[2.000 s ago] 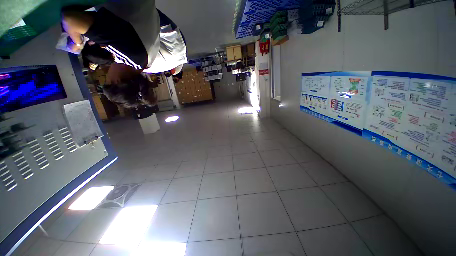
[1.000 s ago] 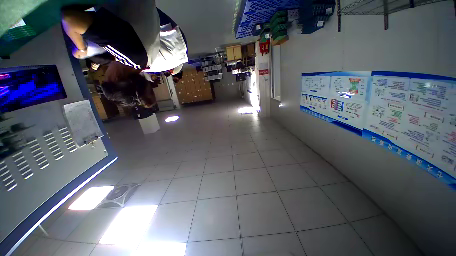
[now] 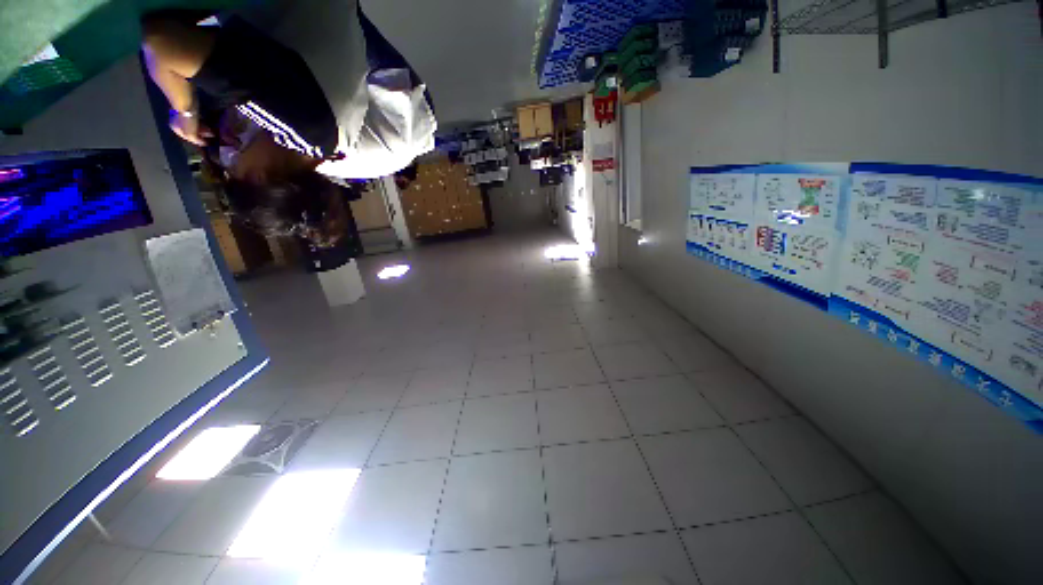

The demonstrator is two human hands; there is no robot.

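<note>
Neither of my hands shows. The whole view is upside down. The grey AOI machine (image 3: 86,314) stands at the left, with louvred vents and a dark window (image 3: 69,203) glowing blue and pink. A whitish sheet (image 3: 189,280) is on its panel. Part of a green surface (image 3: 86,51) fills the top left corner. No circuit board can be made out clearly.
A person (image 3: 275,86) in a dark, white-striped sleeve bends beside the machine. A tiled ceiling (image 3: 503,400) with bright light panels (image 3: 297,511) fills the lower middle. Posters (image 3: 766,229) hang on the right wall. Blue and green bins (image 3: 638,63) are at the top.
The person's head has shifted and turned. The person's hand has moved slightly down and right in the picture, and the whitish thing by it no longer shows clearly. The camera view stays the same.
</note>
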